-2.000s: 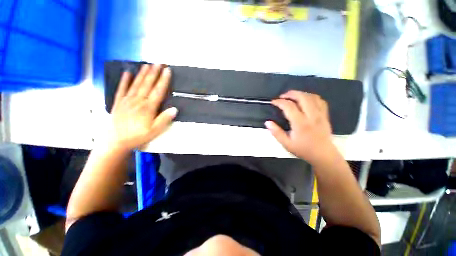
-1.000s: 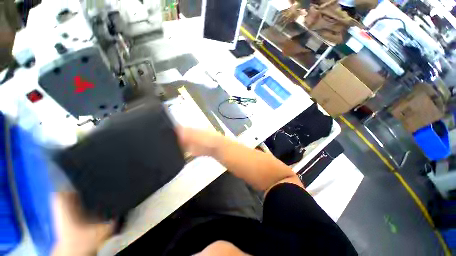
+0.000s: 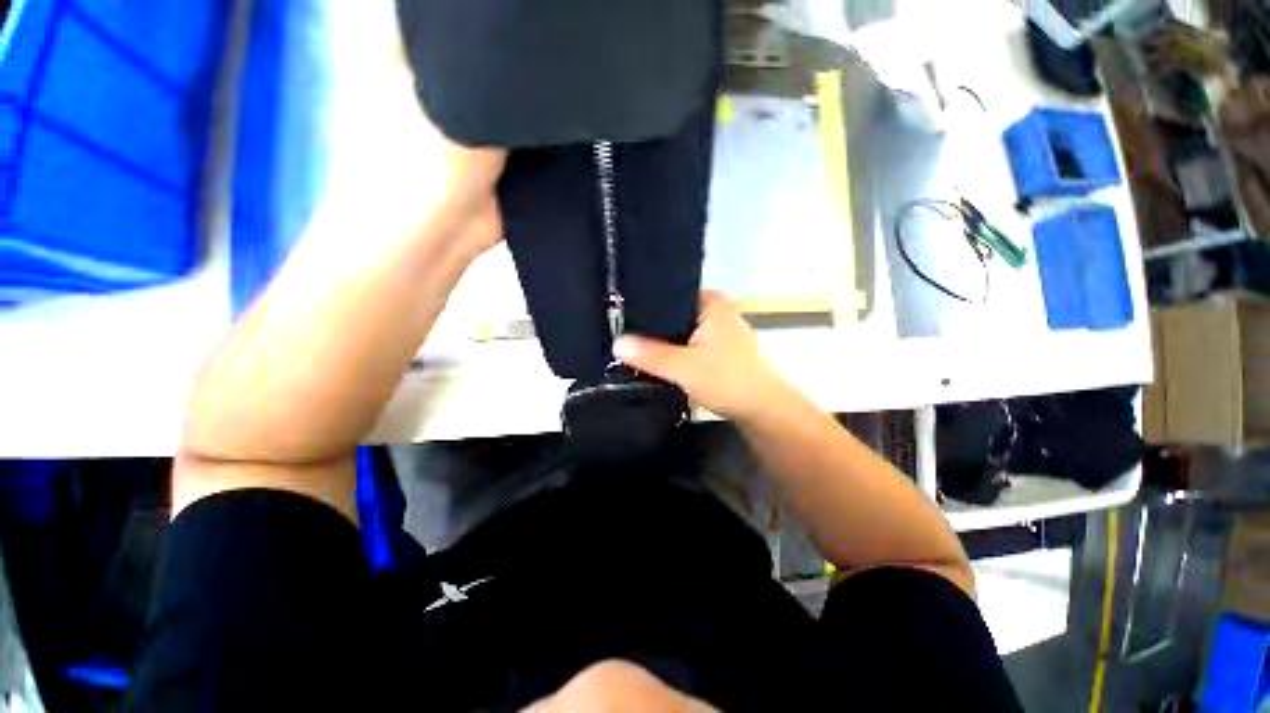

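Note:
The black strap body [image 3: 557,265] runs lengthwise away from me, with a silver zipper [image 3: 607,223] down its middle. A wide black rounded panel [image 3: 557,70] covers its far part at the top of view. A small rounded black end pouch [image 3: 625,414] with a curved zip edge is at the near end, over the table's front edge. My right hand [image 3: 717,365] holds the near end, thumb by the zipper pull [image 3: 617,318]. My left hand [image 3: 476,188] is at the strap's left side, its fingers hidden behind the black fabric.
A large blue crate [image 3: 105,139] stands at the far left. Yellow tape [image 3: 836,195] edges the pale bed plate [image 3: 780,209]. Two blue parts bins [image 3: 1084,265] and green-handled snips [image 3: 996,234] with a black cord are at right. A white tray [image 3: 1059,502] holds black pieces below the table.
The black piece lay flat across the table, then was lifted and turned. It now points away from me, with the pouch end near me and my right hand on that end.

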